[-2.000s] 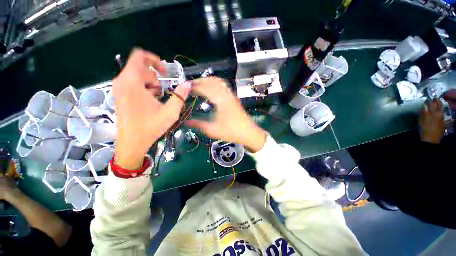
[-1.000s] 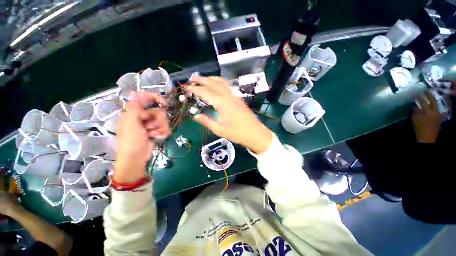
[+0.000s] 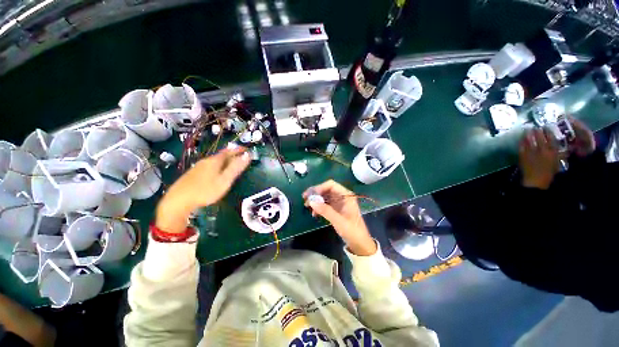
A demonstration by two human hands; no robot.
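Observation:
A round white housing (image 3: 247,215) stands mouth up on the green bench in front of me, with a white piece with dark openings inside and a yellow-orange wire hanging over the bench's near edge. My right hand (image 3: 341,213), right of it, grips a small silvery-white motor (image 3: 314,199) in its fingertips; thin reddish wires trail to the right. My left hand (image 3: 203,181) is palm down, left of and beyond the housing, its fingertips beside the tangled pile of motors and wires (image 3: 220,129). Whether its fingers hold something small is unclear. A loose motor (image 3: 299,167) lies between the hands.
Many white shells (image 3: 64,186) crowd the left. A metal screw feeder (image 3: 298,61) stands beyond the housing, with a black electric screwdriver (image 3: 366,81) hanging beside it. Several white units (image 3: 377,161) stand right of it. Another person's hands (image 3: 539,156) work at the far right.
My right hand has moved from the motor pile towards me and now holds a motor. My left hand has moved forward and right, its fingers now extended. The view has shifted right.

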